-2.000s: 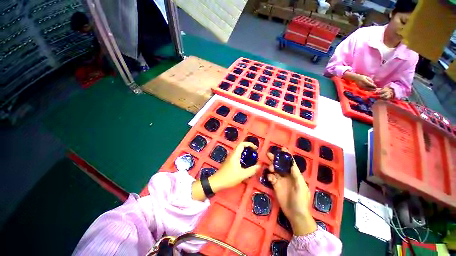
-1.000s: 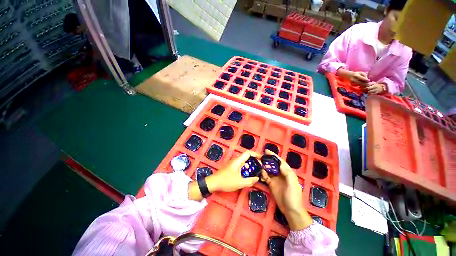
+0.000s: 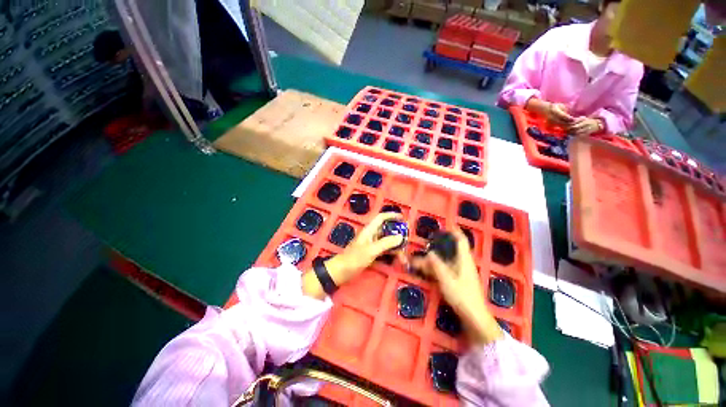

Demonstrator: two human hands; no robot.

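Observation:
A red compartment tray (image 3: 350,322) lies in front of me with black glossy smartwatch bodies in many pockets and several pockets empty. My left hand (image 3: 370,248), with a black wristband, holds a smartwatch body (image 3: 396,230) above the middle of the tray. My right hand (image 3: 450,274) is blurred and holds another dark smartwatch body (image 3: 442,247) just to the right, over the tray. One unit (image 3: 291,251) at the tray's left edge looks lighter and reflective.
A second filled red tray (image 3: 410,135) lies behind. A tan board (image 3: 279,131) is at back left. A shallow red long-slot tray (image 3: 637,211), white papers (image 3: 583,314), cables and coloured cards (image 3: 677,374) are at right. A person in pink (image 3: 573,75) works at another tray.
The two held units were close together a second ago and are now apart. My right hand has moved up and right and is blurred. The whole view has shifted slightly.

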